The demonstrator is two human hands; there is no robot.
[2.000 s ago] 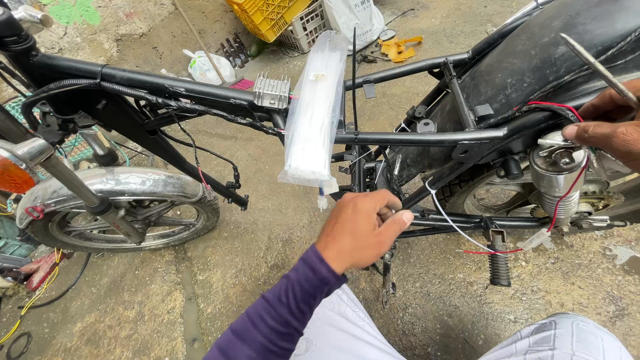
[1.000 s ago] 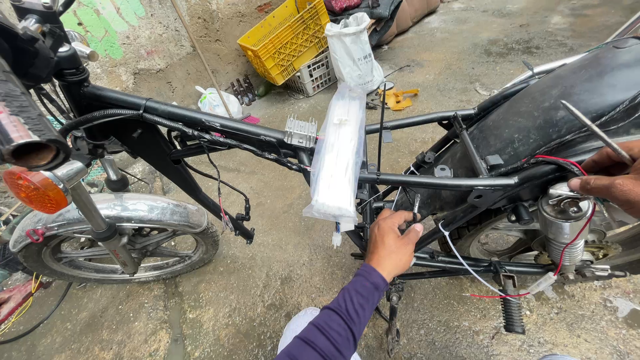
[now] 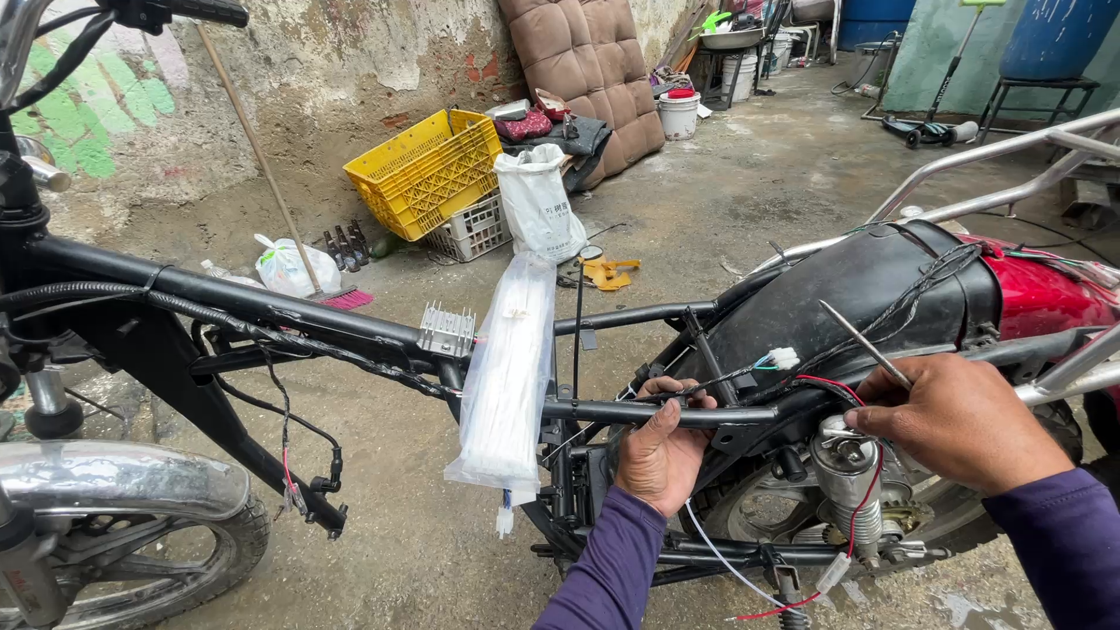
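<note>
My left hand (image 3: pixel 667 442) is at the upper rail of the black motorcycle frame (image 3: pixel 647 411), its fingers on a dark wire harness (image 3: pixel 722 380) that ends in a white connector (image 3: pixel 781 358). With my right hand (image 3: pixel 949 420) I hold a thin pointed metal tool (image 3: pixel 862 343) above the rear shock absorber (image 3: pixel 847 490). A red wire (image 3: pixel 864 507) passes down beside the shock from near my right fingers. A clear bag of white cable ties (image 3: pixel 507 385) lies across the frame, next to a finned metal regulator (image 3: pixel 446 330).
The front wheel (image 3: pixel 236 551) and chrome fender (image 3: pixel 131 481) stand at left. Behind the frame are a yellow crate (image 3: pixel 420 175), a white sack (image 3: pixel 541 206), a broom (image 3: pixel 262 166) and a tufted brown cushion (image 3: pixel 586 79). The black rear fender (image 3: pixel 840 289) lies beyond my hands.
The view has swung up toward the yard. My left hand has moved from the lower frame area to the upper rail and now touches the harness. My right hand still holds the pointed tool.
</note>
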